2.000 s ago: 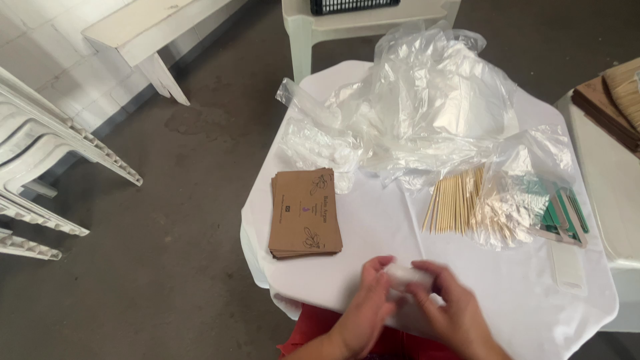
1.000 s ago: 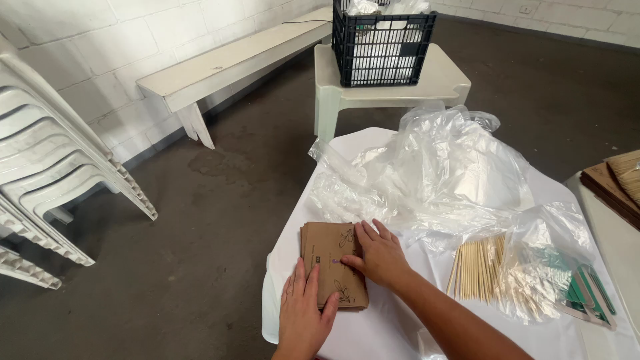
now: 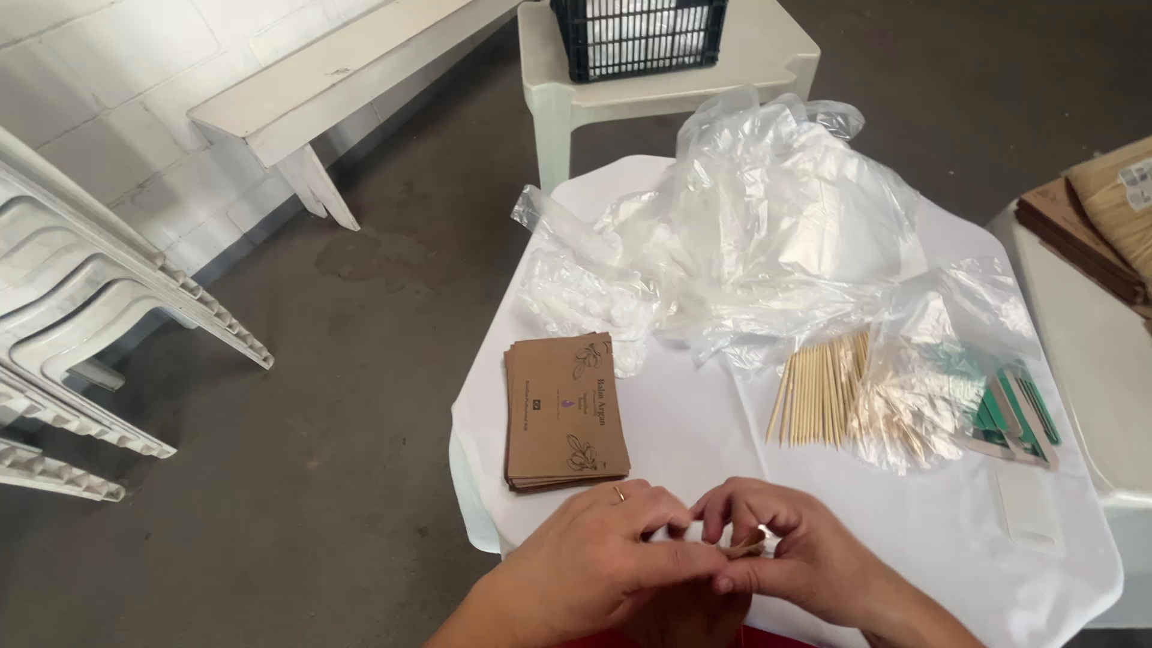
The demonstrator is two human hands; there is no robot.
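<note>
My left hand [image 3: 621,549], with a ring on one finger, and my right hand [image 3: 792,549] meet at the table's near edge. Between their fingers is a small item with white and brown parts, mostly hidden, so its kind is unclear. Just beyond my left hand lies a stack of printed brown cardboard sleeves [image 3: 562,414]. Thin wooden sticks [image 3: 814,391] fan out of a clear plastic bag [image 3: 927,360]. At their right are green and pale flat pieces [image 3: 1017,414] and a white flat strip [image 3: 1028,508]. Crumpled clear plastic bags [image 3: 783,216] cover the table's far part.
A white cloth covers the table [image 3: 936,558]. Behind it a black crate [image 3: 643,40] stands on a white plastic table [image 3: 765,45]. Stacked white chairs [image 3: 90,306] and a bench [image 3: 333,72] are at left. More brown cardboard [image 3: 1071,234] lies on a surface at right.
Both hands have left the cardboard stack, where they lay one second ago, and come together nearer my body around a small item. The view has tilted down.
</note>
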